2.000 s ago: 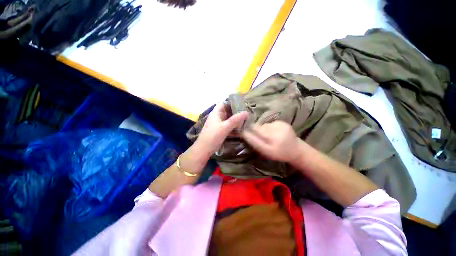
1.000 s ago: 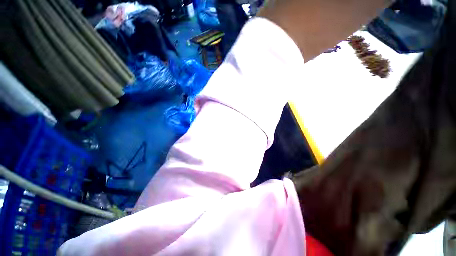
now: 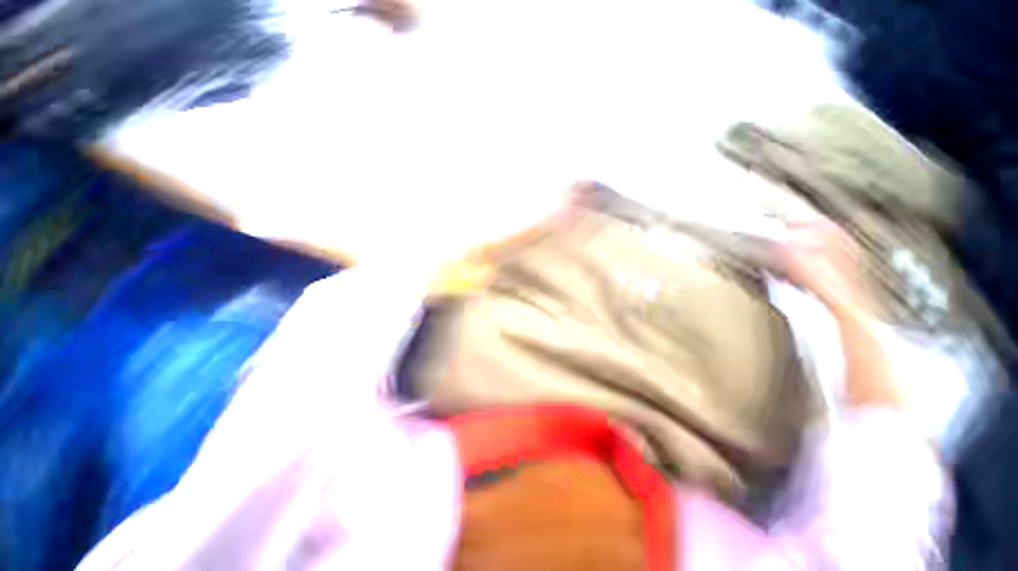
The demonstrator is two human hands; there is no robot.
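Observation:
The frame is heavily blurred and overexposed. A khaki garment [image 3: 636, 323] hangs spread between my two hands, in front of the red-and-brown apron. Its dark top edge, perhaps the waistband, runs between the hands. My left hand [image 3: 572, 212] is at the upper left corner of this edge, and its fingers are smeared by blur. My right hand [image 3: 817, 259] is at the right end of the edge and seems to grip it. A small pale patch shows on the garment front. Any small fastener is too blurred to tell.
A second khaki garment [image 3: 882, 167] lies on the white table [image 3: 469, 123] at the right, beyond my right hand. Dark material [image 3: 190, 56] lies at the table's far left. A brown item [image 3: 391, 11] is at the top edge. Blue plastic [image 3: 190, 379] is below left.
The view has swung back from the floor and blue crates to the table. Compared with two seconds ago, my hands are farther apart and the garment is stretched out between them.

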